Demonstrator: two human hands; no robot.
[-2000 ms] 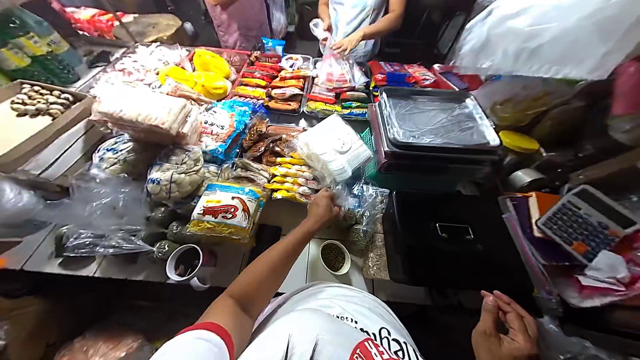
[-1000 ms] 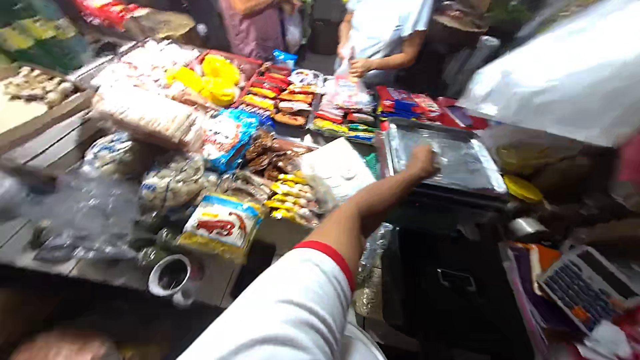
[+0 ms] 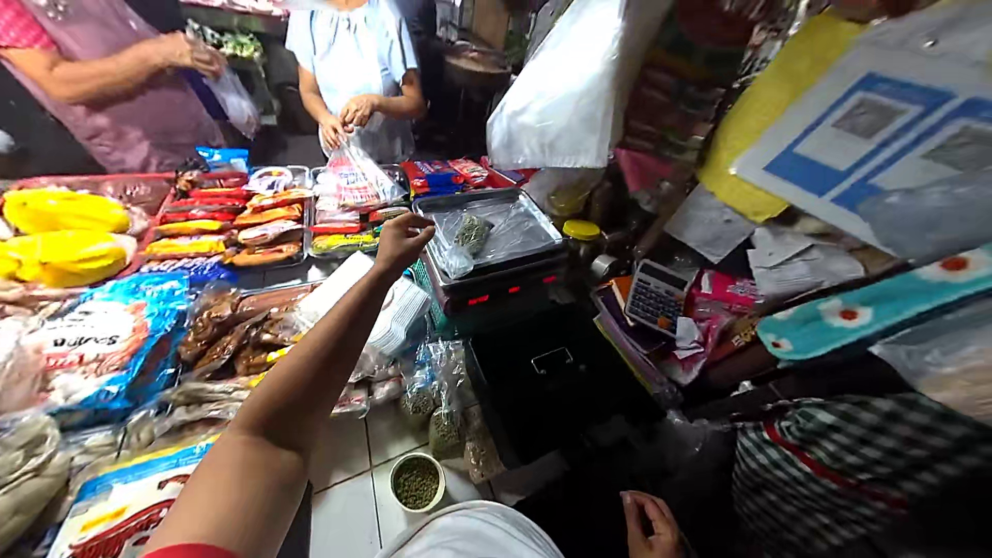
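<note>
My left hand [image 3: 404,242] is beside the left rim of a metal tray on a digital scale [image 3: 527,232], its fingers slightly bent and holding nothing. On that tray lies a small clear plastic bag of green pellets or beans [image 3: 470,236], apart from the fingers. My right hand [image 3: 651,527] hangs low at the bottom edge, partly cut off, with nothing visible in it. Between my arm and the black box stand several small filled plastic bags [image 3: 446,426]. A white cup of green beans or pellets [image 3: 417,482] stands on the white tiles near my shirt.
A black case with a metal handle [image 3: 552,360] lies before the scale. To its right are a calculator [image 3: 659,298] and papers. Packaged sausages [image 3: 267,217] fill trays at the left. Across the counter, two people stand; one person's hands [image 3: 349,116] hold a plastic bag.
My left hand has moved from the small bags by the cup to the scale tray, where a small filled bag now lies. The view has shifted to the right.
</note>
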